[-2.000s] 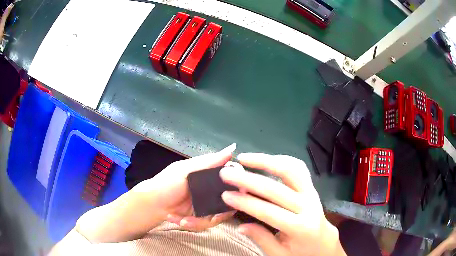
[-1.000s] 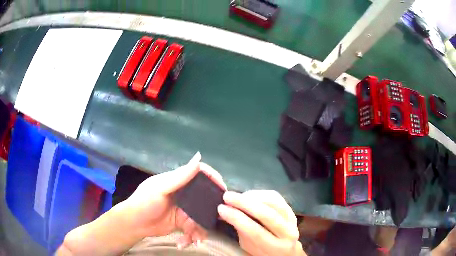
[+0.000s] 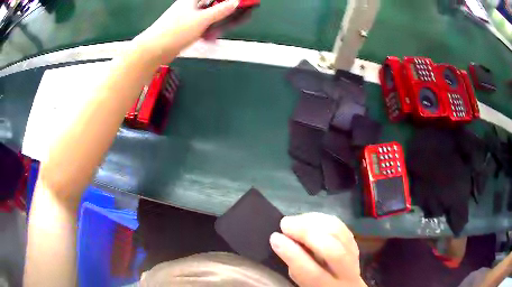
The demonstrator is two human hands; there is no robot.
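My right hand point(image 3: 317, 246) holds a thin dark speaker grille point(image 3: 250, 224) by its right corner, over the bench's front edge. My left arm reaches far forward across the bench. My left hand point(image 3: 205, 15) is on a red radio point(image 3: 241, 4) at the top edge of the picture, partly cut off, fingers around its end. A grille pile point(image 3: 317, 109) lies right of centre. A red radio with its grille fitted point(image 3: 388, 193) lies beside it, keypad up.
Red radios with round speakers point(image 3: 429, 101) stand beyond the pile, near the pale post point(image 3: 353, 33). More dark pieces point(image 3: 440, 168) lie at right. Other red radios point(image 3: 154, 103) and a white sheet point(image 3: 59, 101) are partly behind my left arm. A blue bin point(image 3: 95, 246) is at lower left.
My left hand has let go of the grille and reached forward to the far radio. My right hand keeps the grille. The view has shifted, so the bench items appear further left.
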